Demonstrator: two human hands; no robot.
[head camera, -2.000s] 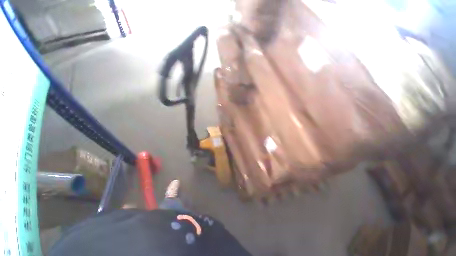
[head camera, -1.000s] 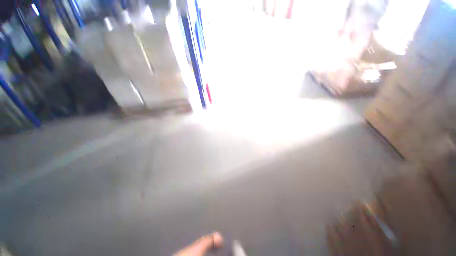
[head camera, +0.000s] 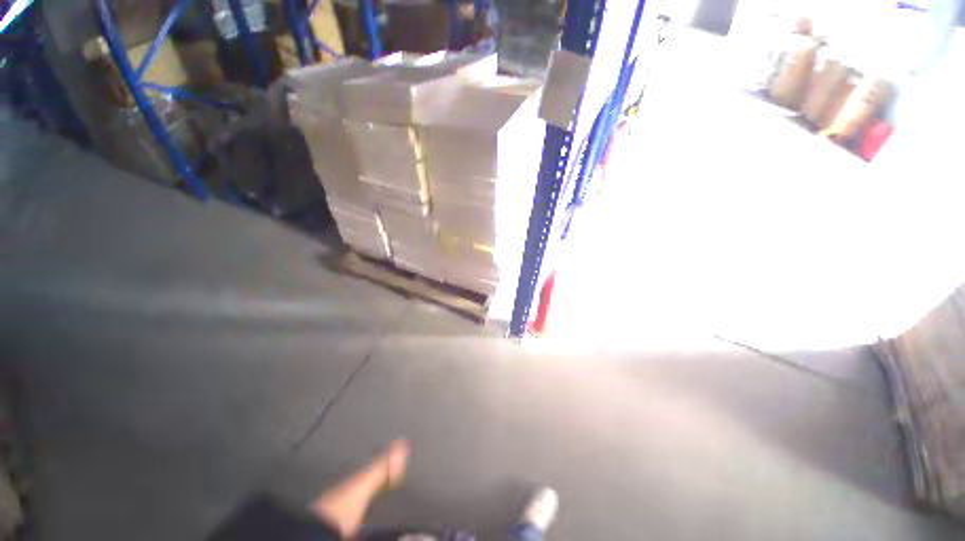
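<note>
My left hand (head camera: 381, 476) shows at the bottom, left of centre, at the end of a dark sleeve. It is small and blurred, and hangs over the grey floor. I see nothing clearly held in it, and its fingers cannot be made out. My right hand is not in view. In front of me, a stack of pale cartons (head camera: 392, 159) stands on a wooden pallet (head camera: 407, 285) beside a blue perforated rack upright (head camera: 550, 185).
A red rack guard (head camera: 545, 304) is at the upright's foot. Blue racking with dark goods is at upper left. Brown packages (head camera: 831, 95) stand beyond the bright opening. A brown stack (head camera: 936, 391) is at the right edge. My shoe (head camera: 540, 507) shows below.
The view has swung away from the yellow pallet truck and brown wrapped packages to the pallet of pale cartons, which is now larger and nearer. My left hand stays low in view.
</note>
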